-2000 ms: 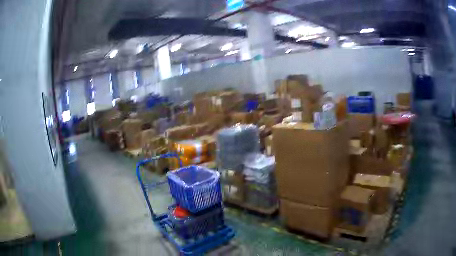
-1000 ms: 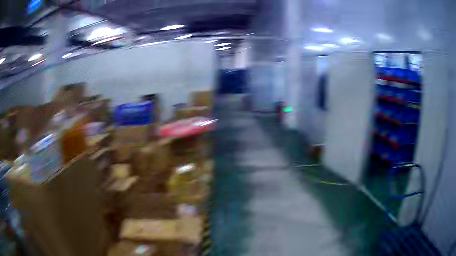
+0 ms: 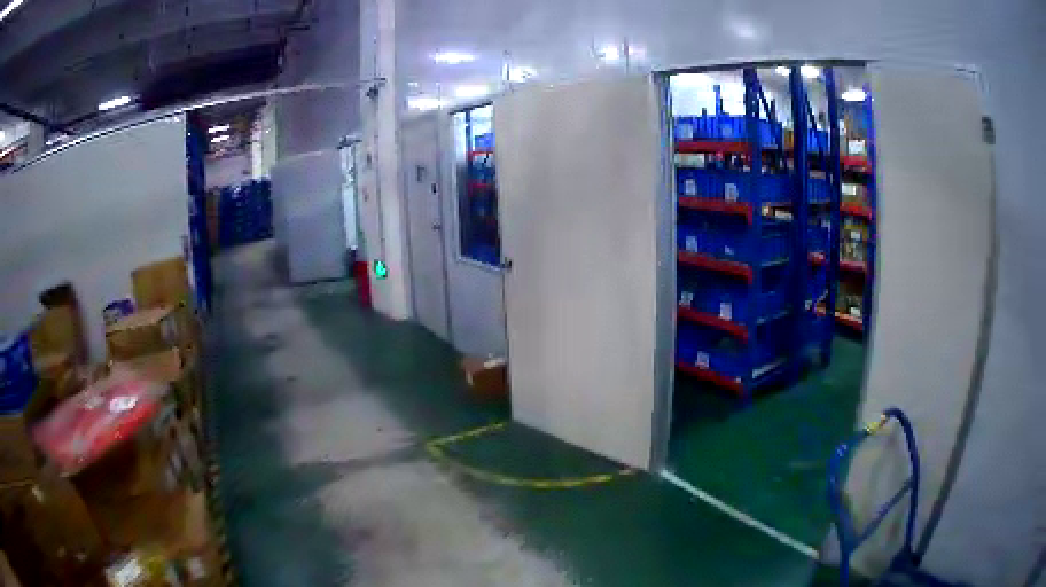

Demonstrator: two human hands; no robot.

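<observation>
Neither of my hands is in the picture. Nearest in front of me is an open doorway with a pale grey-white door (image 3: 583, 264) swung open on its left side. Through the doorway stands a rack (image 3: 748, 275) with red beams, holding blue bins on several levels. A blue trolley handle (image 3: 847, 493) stands at the lower right, by the pale panel right of the doorway; its base is cut off by the picture's edge.
Brown cartons (image 3: 149, 333) and a red round item (image 3: 101, 422) are stacked at the left. A green and grey aisle (image 3: 333, 424) runs away between them and the wall. A small carton (image 3: 486, 376) sits by the door. A yellow arc (image 3: 516, 479) marks the floor.
The view has turned right from the carton stacks and the blue trolley with baskets to the doorway. The doorway and rack are now larger and nearer. No hand shows in any frame.
</observation>
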